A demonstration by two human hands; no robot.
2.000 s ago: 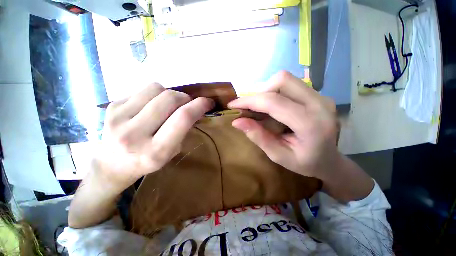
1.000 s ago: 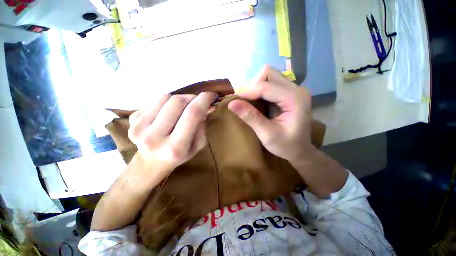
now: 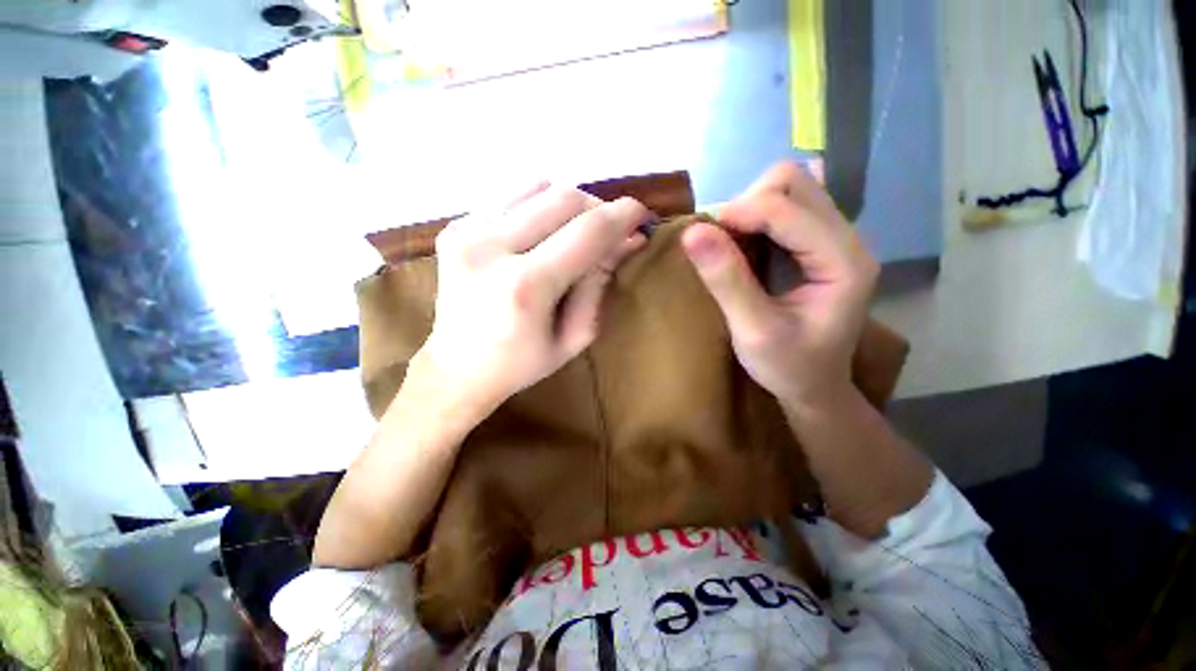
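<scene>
The tan-brown panel (image 3: pixel 669 354) hangs from both hands down over the lap, with a seam line down its middle. A darker reddish-brown band (image 3: pixel 656 191) shows along its top edge, behind the fingers. My left hand (image 3: pixel 525 295) pinches the top edge with bent fingers; a small dark bit shows at its fingertips, too small to name. My right hand (image 3: pixel 794 282) grips the same edge between thumb and fingers, close beside the left fingertips.
The white machine head (image 3: pixel 171 33) is at the top left. The template with yellow edges (image 3: pixel 808 79) lies beyond the hands. Purple-blue tweezers (image 3: pixel 1056 115), a black cable (image 3: pixel 1086 66) and a white plastic bag (image 3: pixel 1135 157) lie on the right table. A shiny metal plate (image 3: pixel 118 249) is at left.
The view has shifted. Both hands hold the panel edge throughout. More of the panel and the dark band shows at the left of my left hand than two seconds ago.
</scene>
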